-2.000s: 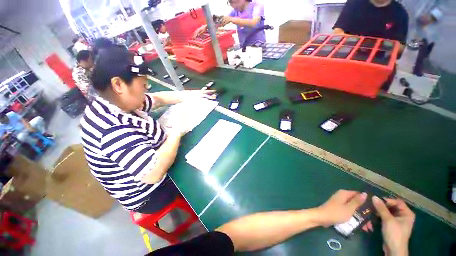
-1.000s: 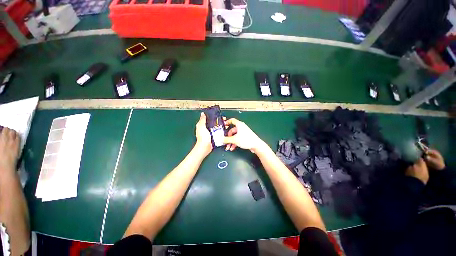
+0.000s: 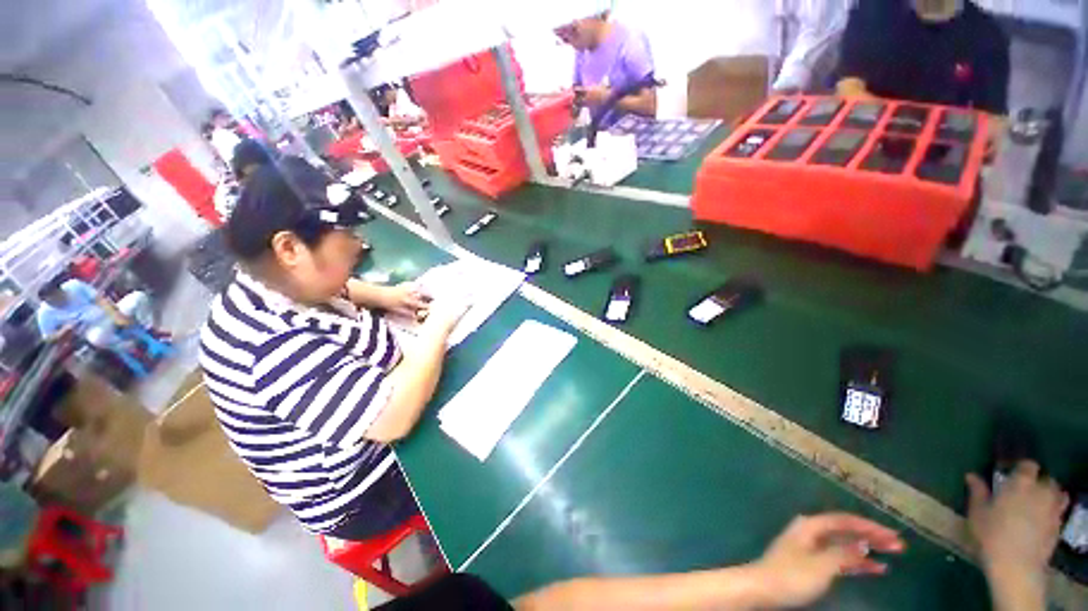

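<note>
My left hand (image 3: 835, 559) is low in the view over the green surface, fingers spread and empty. My right hand (image 3: 1018, 516) reaches past the pale rail and its fingers are around a dark handset (image 3: 1015, 449) on the far green strip; most of that handset is hidden by the hand. Another black handset (image 3: 863, 392), with a white patch on its lower half, lies on the strip to the left of it. Part of a further handset (image 3: 1079, 525) shows at the right edge.
A pale rail (image 3: 764, 418) runs diagonally. Several handsets and a yellow-framed device (image 3: 677, 246) lie beyond it. A red-orange tray (image 3: 835, 209) stands at the back. White sheets (image 3: 507, 388) lie left. A striped-shirt person (image 3: 298, 394) sits at left; others are across the bench.
Both hands held a handset before; now my left hand is empty and my right hand is over the strip. One more handset lies beyond the rail. The view has swung left again.
</note>
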